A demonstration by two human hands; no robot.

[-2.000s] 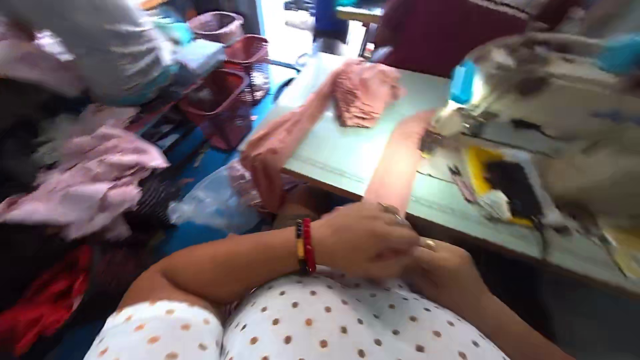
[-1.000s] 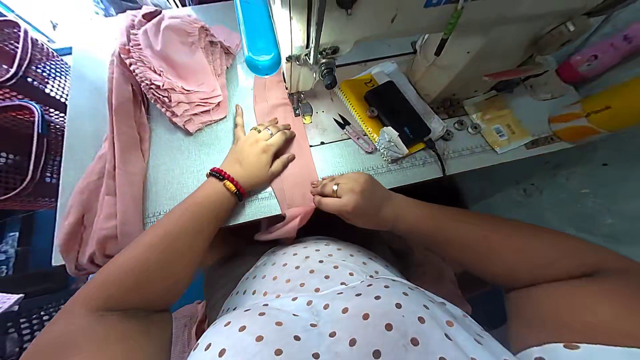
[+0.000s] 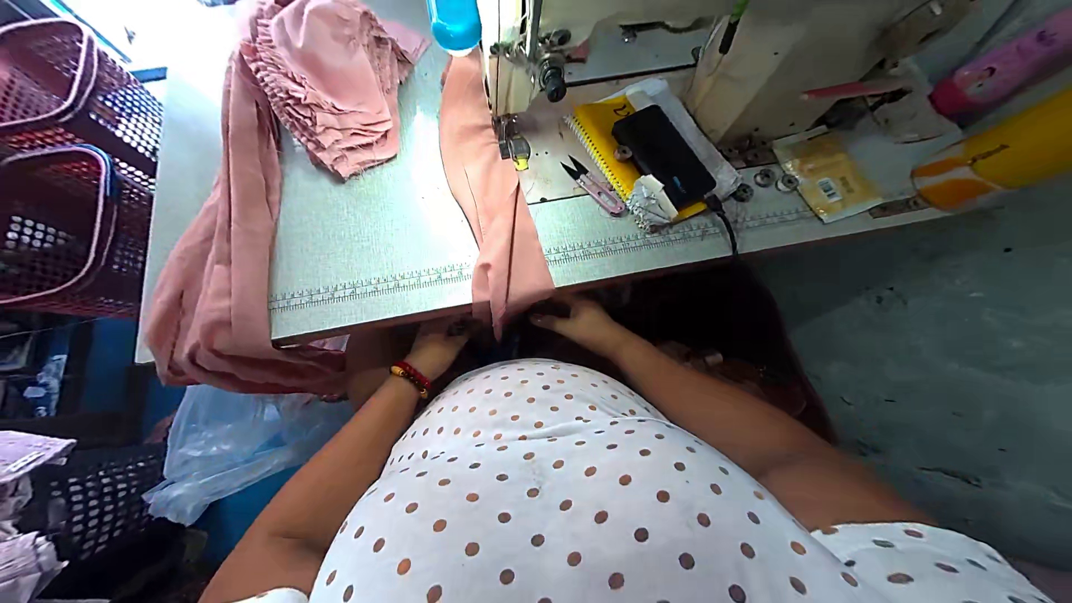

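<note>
A long pink fabric strip lies beside the needle and presser foot of a sewing machine and hangs over the table's front edge. Below that edge, left of the strip's end, is my left hand, its fingers partly hidden under the table. My right hand is to the right of the strip's end, just under the edge, fingertips in shadow. Whether either hand holds anything cannot be told. Gathered pink ruffled fabric lies on the left of the table, and a longer pink piece drapes off its left side.
Right of the needle lie thread snips, a yellow spiral notebook and a black phone with a cable. Several metal bobbins and a yellow packet are farther right. Plastic baskets stand at the left, near a clear plastic bag.
Both hands have left the strip on the table and moved down below the front edge. The strip, flat under my left hand a second ago, now lies creased.
</note>
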